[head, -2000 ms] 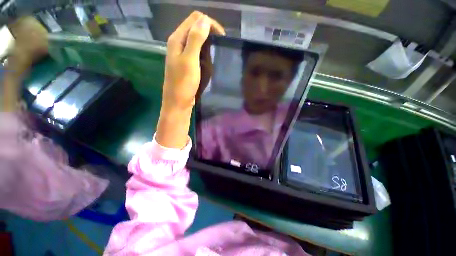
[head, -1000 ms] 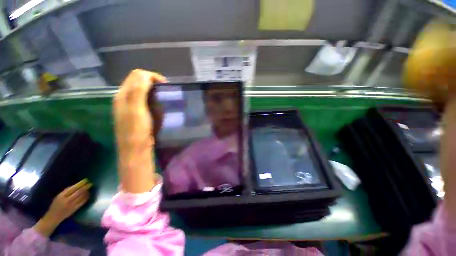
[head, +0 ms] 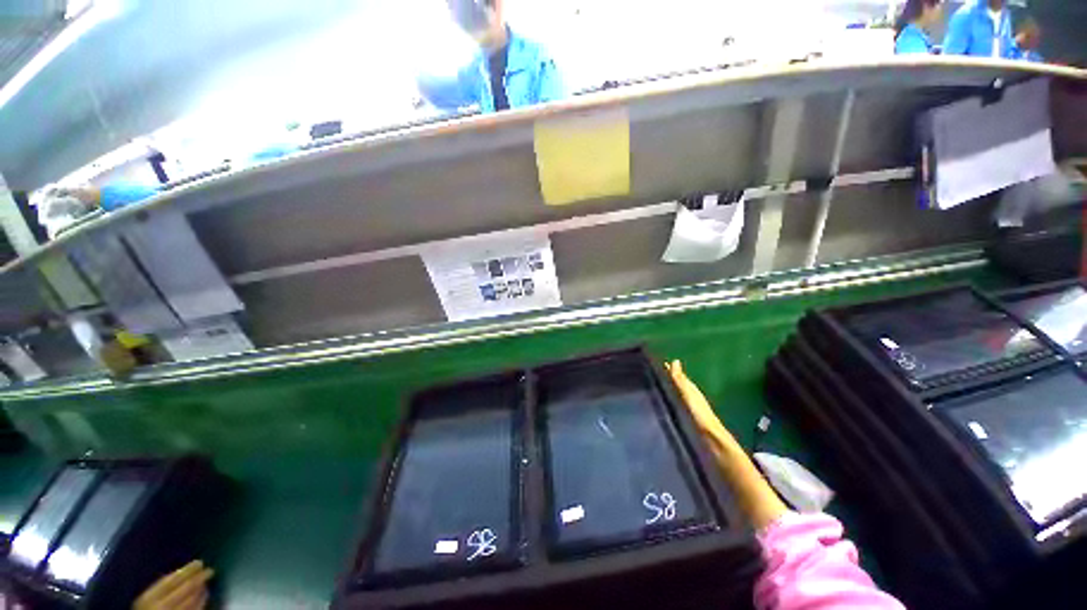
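A black tray (head: pixel 533 474) lies in front of me, with two glossy tablets side by side in its pockets. The left tablet (head: pixel 459 477) and the right tablet (head: pixel 614 459) are dark, each with a small white label and handwritten marks near the lower edge. My right hand (head: pixel 721 450) lies flat along the tray's right side, fingers extended, with a yellow tip. Whether it bears any of the tray's weight cannot be told. My left hand is not in view.
Stacked trays with tablets stand at right (head: pixel 834 429) and left (head: pixel 179 500). Another person's hand (head: pixel 179 587) shows at the lower left edge. A crumpled white piece (head: pixel 793 481) lies right of my tray. Behind is a grey partition (head: pixel 358 274) with sheets; people in blue are beyond it.
The tablet that my left hand held up now lies in the tray's left pocket, and that hand has left the view. My right hand has come down to the tray. The view has shifted.
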